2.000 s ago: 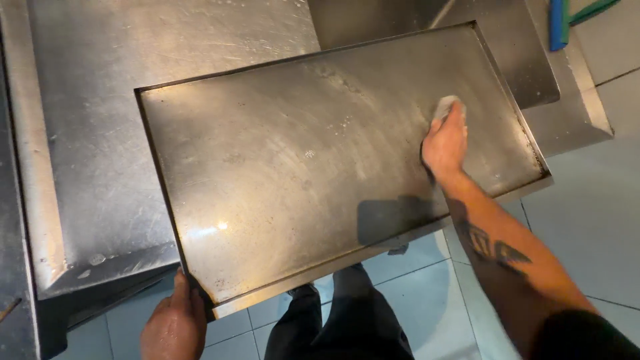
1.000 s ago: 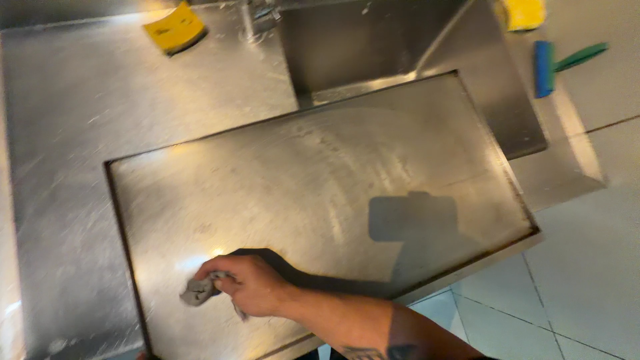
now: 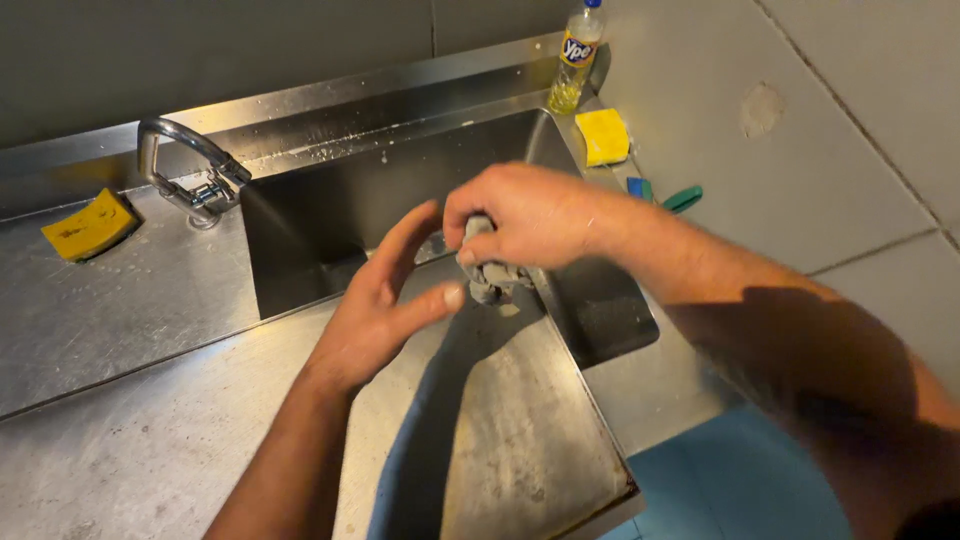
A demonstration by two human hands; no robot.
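My right hand (image 3: 517, 217) grips a crumpled grey cloth (image 3: 491, 277) above the far edge of a large metal tray (image 3: 495, 435). Just left of it, my left hand (image 3: 390, 300) has its fingers apart and holds nothing. The tray lies across the counter and over the near part of a stainless steel sink basin (image 3: 322, 217). Stains show on its surface, with dark residue at its near right corner. Shadows of the arm and hand fall across the tray.
A chrome faucet (image 3: 180, 172) stands left of the basin, near a worn yellow sponge (image 3: 94, 225). At the basin's right corner are a bottle of yellowish Ypê detergent (image 3: 576, 64), another yellow sponge (image 3: 602, 137) and a green-handled brush or scraper (image 3: 681, 199). A tiled wall (image 3: 840, 135) borders the right side.
My right hand has moved with the cloth from the tray's left part to its far edge by the basin. My left hand has come into view beside it. The view has shifted toward the sink.
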